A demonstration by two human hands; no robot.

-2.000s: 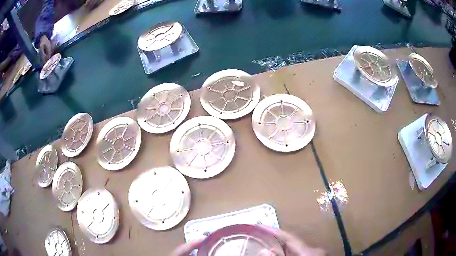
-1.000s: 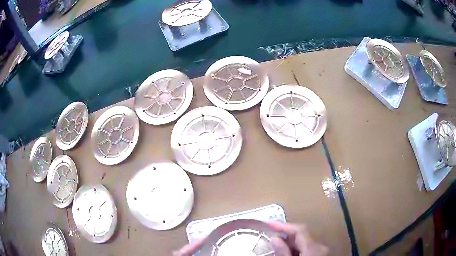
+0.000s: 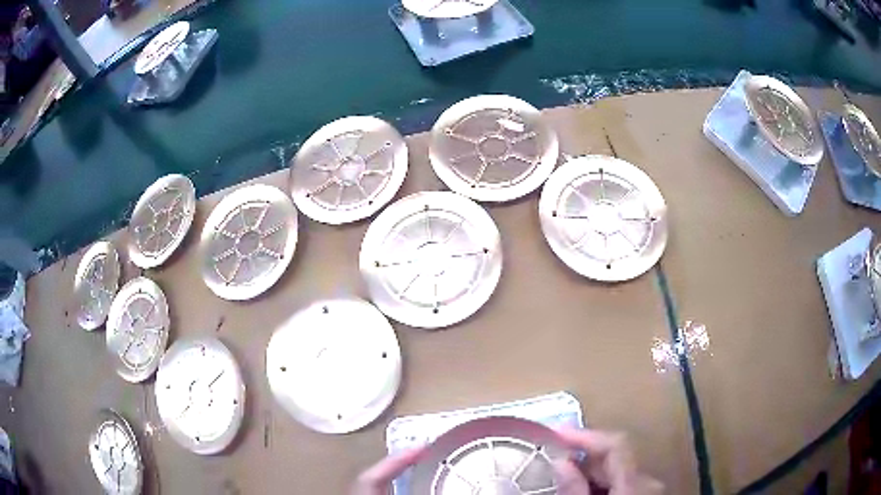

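My left hand (image 3: 391,472) and my right hand (image 3: 611,466) hold a round ribbed plate (image 3: 502,469) by its two sides at the bottom edge of the picture. Both hands are partly cut off by that edge. The plate is over a pale square base plate (image 3: 483,410), whose far edge and corners show behind it. The near part of the base and any posts are hidden. I cannot tell whether the plate touches the posts.
Several loose round plates (image 3: 431,259) lie on the brown bench (image 3: 541,338). Base-and-disc assemblies (image 3: 763,145) stand at the right. The green conveyor belt (image 3: 309,58) carries more assemblies (image 3: 462,34). Clear tape (image 3: 681,348) is stuck on the bench. White crumpled wrap (image 3: 12,324) lies at the left edge.
The view has shifted, so the bench plates appear further right. Assemblies on the belt have moved right relative to the bench. Both hands still hold the plate over the base.
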